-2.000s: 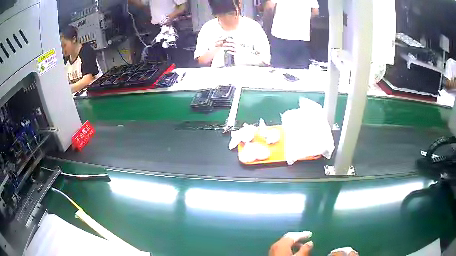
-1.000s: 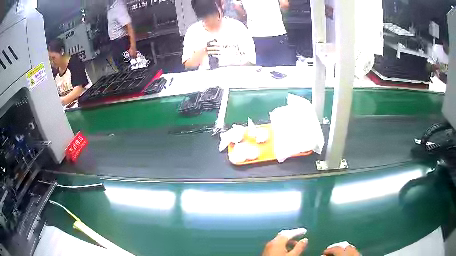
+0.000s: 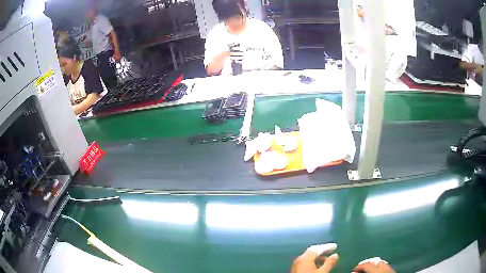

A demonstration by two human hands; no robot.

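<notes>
My left hand (image 3: 314, 259) is at the bottom edge, right of centre, cut off by the edge. White finger cots cover fingertips, and its thumb and forefinger are apart with nothing visible between them. My right hand (image 3: 374, 265) is just right of it, mostly cut off, with white on the fingertips. Whether it holds anything cannot be told. Both hands are over the near edge of the glossy green surface (image 3: 224, 240). No part shows in or under the hands; the area below them is outside the picture.
An orange tray (image 3: 294, 166) with crumpled white items and a white bag (image 3: 326, 139) sits on the dark belt (image 3: 176, 160). A grey post (image 3: 371, 106) stands beside it. Stacked black frames (image 3: 234, 104) lie beyond. A grey machine (image 3: 40, 69) and yellow strip (image 3: 104, 248) are left. People are opposite.
The view has shifted slightly, first one way and then back. A standing person in the background has moved left. Both hands stay close together near the bottom edge, slightly more visible than two seconds ago.
</notes>
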